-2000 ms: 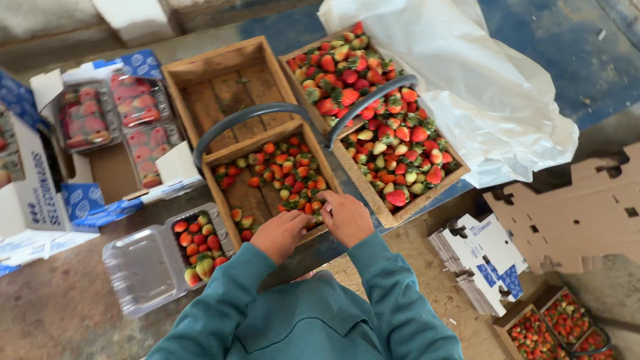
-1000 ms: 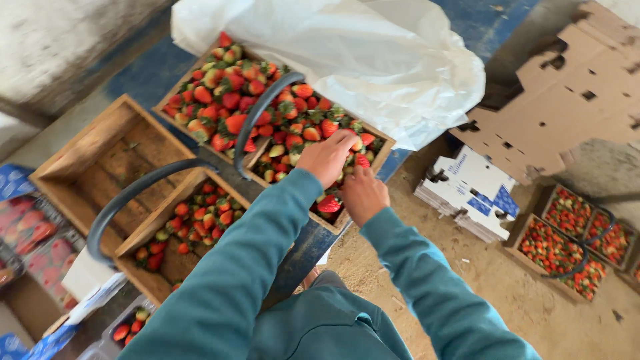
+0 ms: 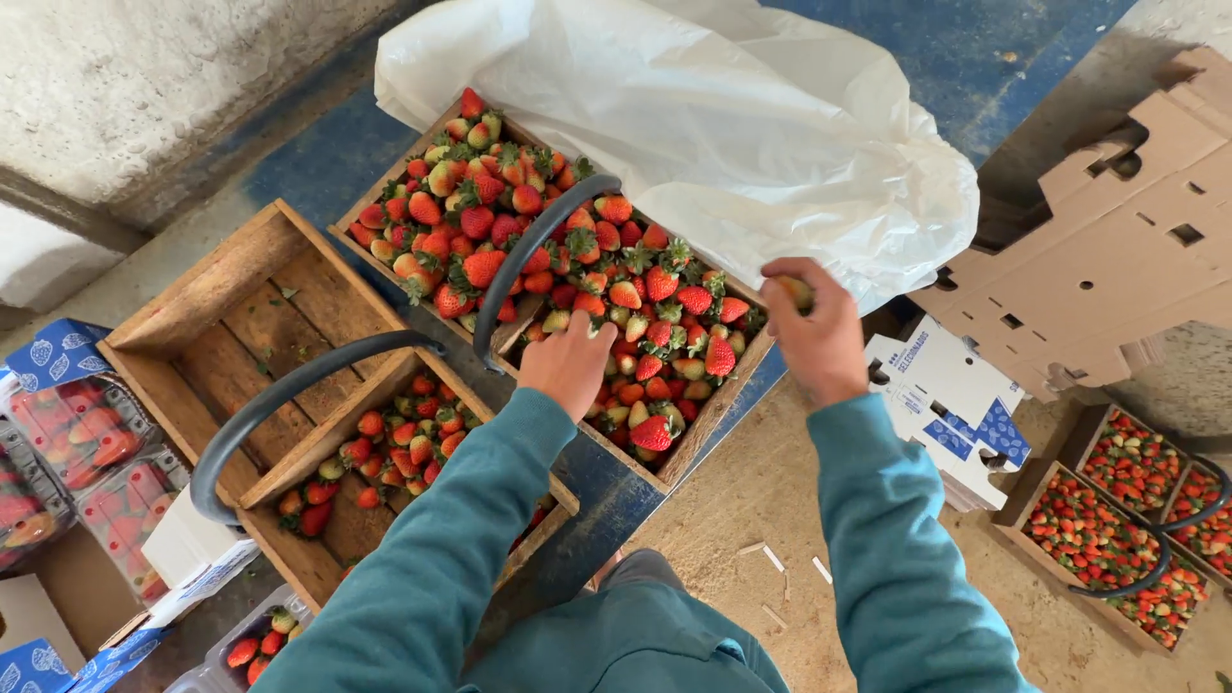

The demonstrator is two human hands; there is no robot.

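My left hand (image 3: 570, 364) reaches into the strawberries (image 3: 664, 332) of the full wooden crate (image 3: 717, 423), its fingertips among the fruit; whether it grips one cannot be told. Just beyond the crate's right corner, my right hand (image 3: 816, 332) is raised with a pale, partly ripe strawberry (image 3: 797, 292) held in its curled fingers. A dark curved handle (image 3: 525, 260) arches over the middle of this crate. To the left stands a second wooden crate (image 3: 192, 337) with a handle (image 3: 289, 395); one half shows bare boards, the other holds loose strawberries (image 3: 409, 443), partly hidden by my left sleeve.
White plastic sheeting (image 3: 674, 125) lies behind the full crate. At left are clear punnets of strawberries (image 3: 87, 433) in a carton, with an open punnet (image 3: 226, 664) at the bottom. Flat cardboard (image 3: 1116, 250), folded white cartons (image 3: 948, 404) and more strawberry crates (image 3: 1054, 472) are at right.
The view has swung right since the oldest frame. Both hands were together at the left crate, then together over the full crate; now they are apart, the right one lifted past its corner.
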